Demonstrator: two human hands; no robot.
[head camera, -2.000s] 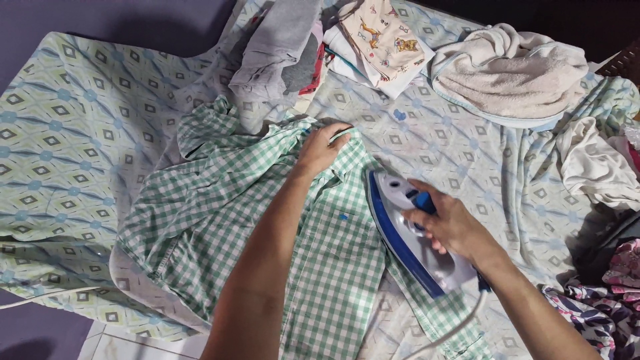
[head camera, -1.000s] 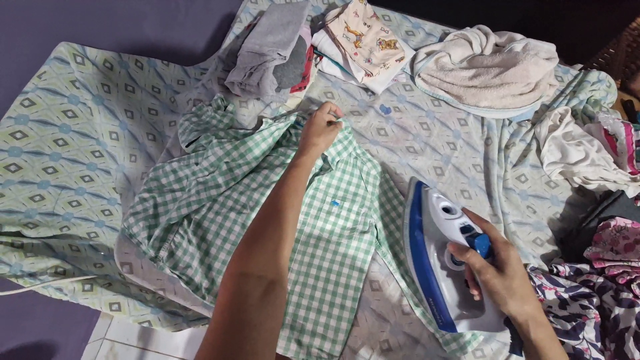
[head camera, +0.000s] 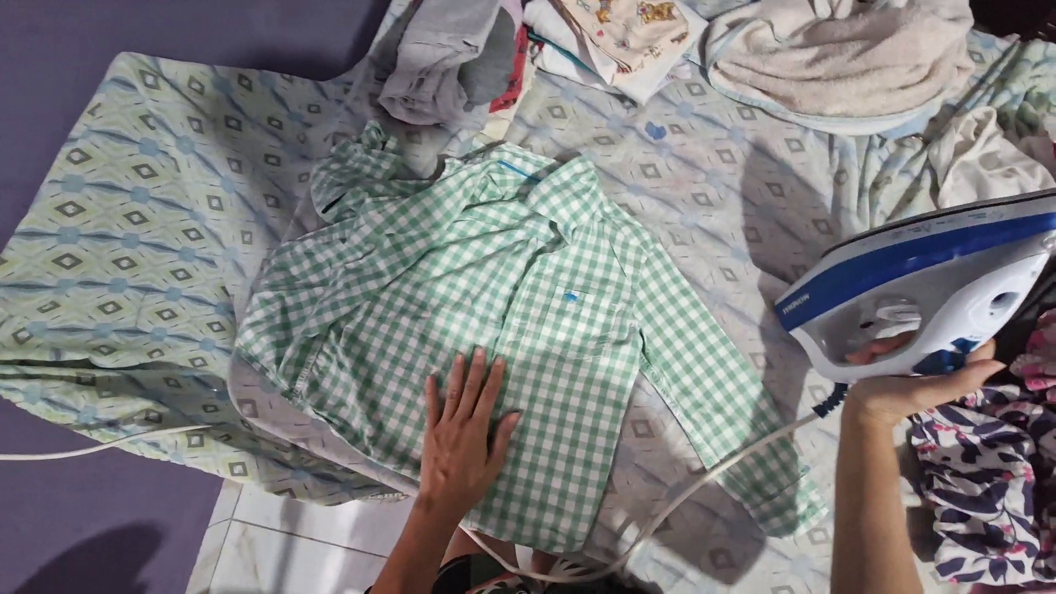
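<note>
A green and white gingham shirt (head camera: 561, 330) lies front up on a patterned sheet (head camera: 157, 223), its collar toward the far side and one long sleeve stretched toward the lower right. Flat on the lower front of the shirt rests my left hand (head camera: 466, 437), fingers slightly spread and holding nothing. At the right, my right hand (head camera: 916, 388) grips the handle of a blue and white clothes iron (head camera: 932, 272), raised off the cloth and tilted so its side shows. The iron's cord (head camera: 709, 478) passes over the shirt sleeve and loops below the hem.
Folded grey clothes (head camera: 441, 58) and folded printed cloths (head camera: 627, 33) lie at the far edge, beside a bunched beige towel (head camera: 841, 58). A white cloth (head camera: 990, 157) and patterned garments (head camera: 982, 487) are heaped on the right. Floor tiles (head camera: 280, 536) show below the sheet.
My left hand has left the collar area and come down onto the shirt's lower front. The iron, which was over the sleeve, has moved right and been lifted and turned in my right hand.
</note>
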